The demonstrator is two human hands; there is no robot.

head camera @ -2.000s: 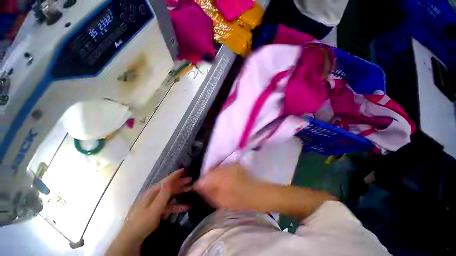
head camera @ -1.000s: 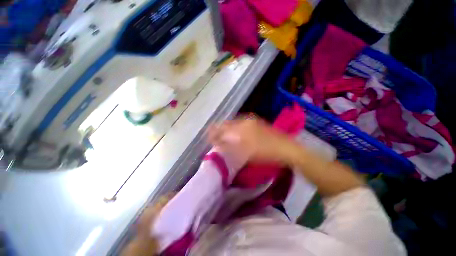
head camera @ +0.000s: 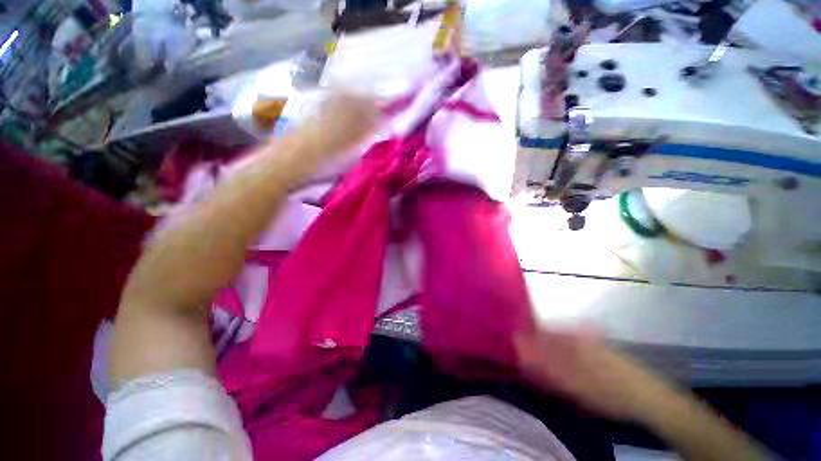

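The magenta-pink and pale garment piece (head camera: 473, 270) is spread in folds from the table down towards my lap, left of the needle area. My right hand (head camera: 563, 356), blurred, is closed on the lower right edge of its pink panel. My left hand (head camera: 347, 122), also blurred, is raised at the far side, at the garment's pale, magenta-striped part; its fingers cannot be made out. The presser foot area (head camera: 576, 212) of the white sewing machine (head camera: 684, 117) is right of the garment, apart from it.
A white round item with a green ring (head camera: 641, 214) lies under the machine arm. Dark red cloth (head camera: 63, 306) fills the far left. The table's front edge (head camera: 720, 365) runs along the right. Cluttered tables stand behind.
The view has swung left, away from the blue basket. The garment has come from the basket and lap side onto the table. My left arm has reached out and up.
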